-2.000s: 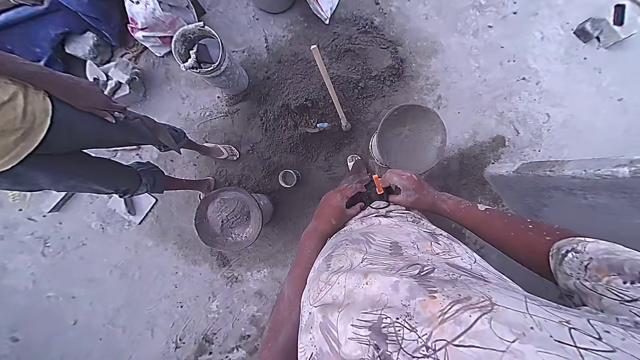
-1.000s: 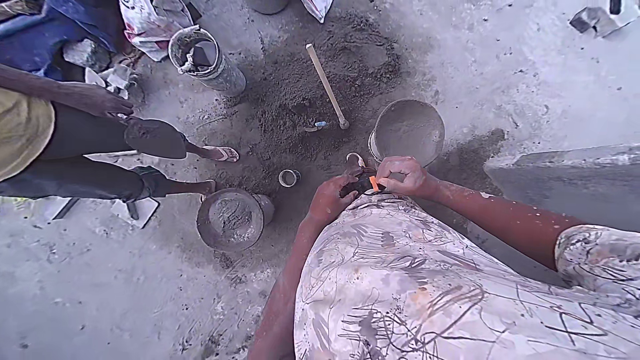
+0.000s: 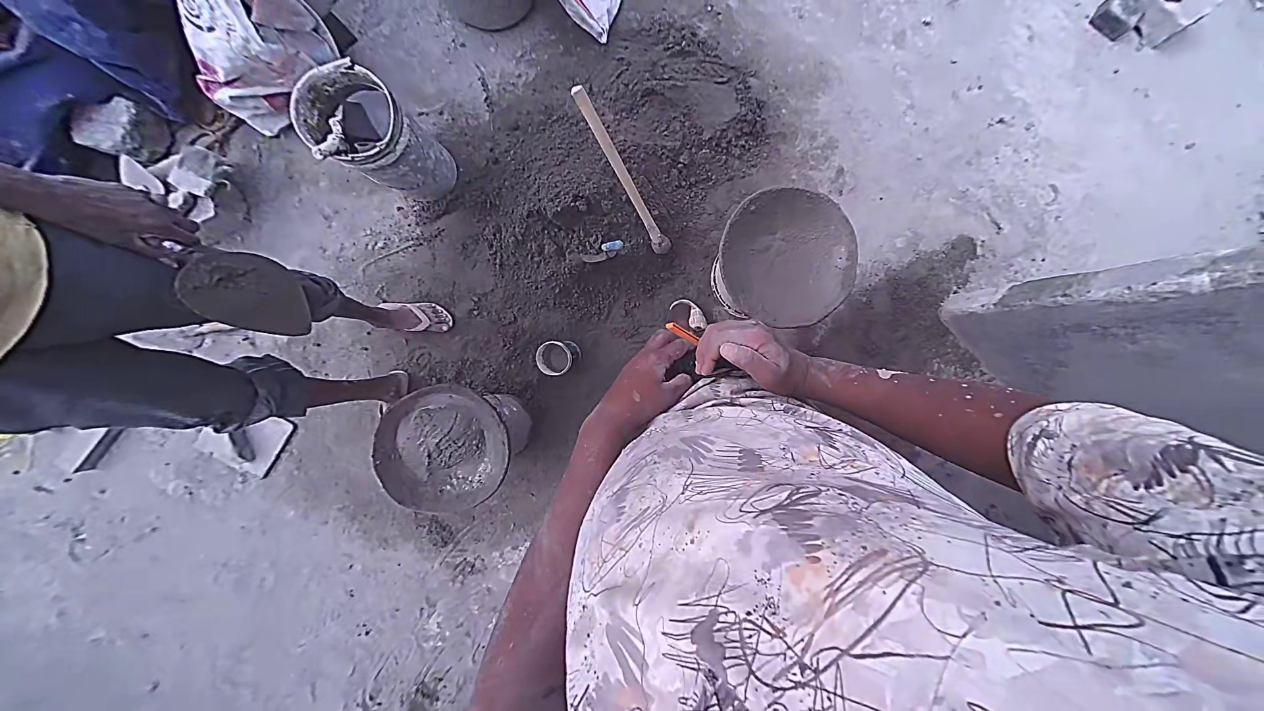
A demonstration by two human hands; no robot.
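My right hand (image 3: pixel 752 354) is closed on a thin orange object (image 3: pixel 682 334) in front of my waist; its kind cannot be made out. Beside it, my left hand (image 3: pixel 647 380) rests near the hem of my patterned shirt (image 3: pixel 790 523), fingers bent, at something dark that both hands largely hide. Just beyond my hands stands a bucket filled with grey material (image 3: pixel 790 257). A wooden handle (image 3: pixel 620 168) lies on the heap of dark sand or mortar (image 3: pixel 533 197), with a small tool with a blue part (image 3: pixel 611 246) near its lower end.
At the left stands a person (image 3: pixel 109 296) in sandals, a round dark object (image 3: pixel 245 292) by the hand. Near the feet are a round pan of grey mix (image 3: pixel 441 449) and a small cup (image 3: pixel 557 357). A tall bucket (image 3: pixel 415 158) stands farther off. A concrete block (image 3: pixel 1126 316) is at right.
Two seconds ago both hands were together around the orange object. It now slants from my right hand, toward the left. The person's round dark object shows by the leg, unlike two seconds ago.
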